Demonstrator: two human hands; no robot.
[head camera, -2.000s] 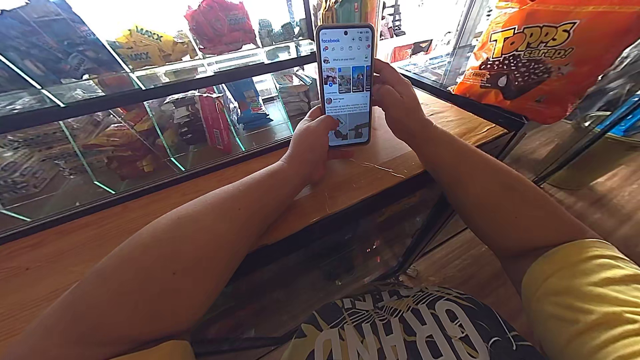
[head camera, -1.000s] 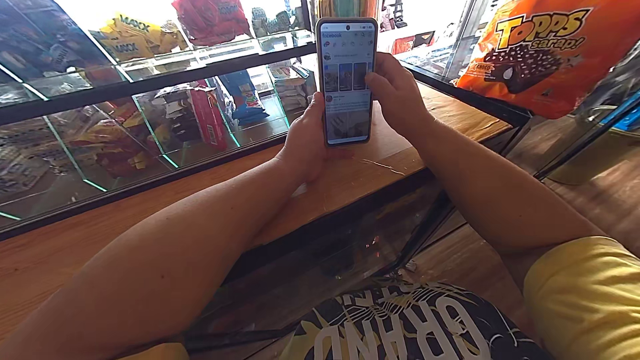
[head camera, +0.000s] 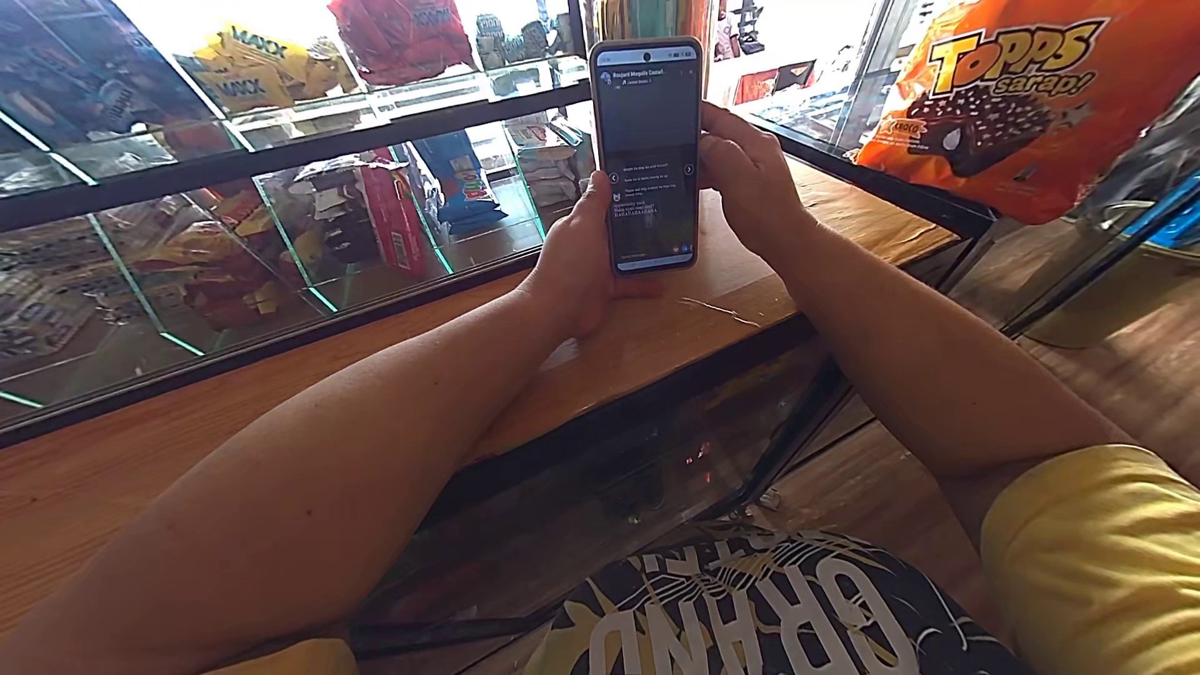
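A smartphone in a case stands nearly upright over the wooden counter, its dark screen facing me and bearing small writing. My left hand holds it from the left and below, with the thumb along its left edge and fingers under its bottom. My right hand is at the phone's right edge, its fingertips partly hidden behind the phone, so whether it grips cannot be told. Both forearms reach across the wooden counter top.
A glass display case with packets of snacks and sweets runs along the left and back. An orange Topps snack bag hangs at the right. Below the counter are glass panels with a dark frame. A bin-like container stands at the right.
The phone screen has gone from a light feed of pictures to a dark page with text. My right hand's fingers have shifted off the screen's front to the right edge.
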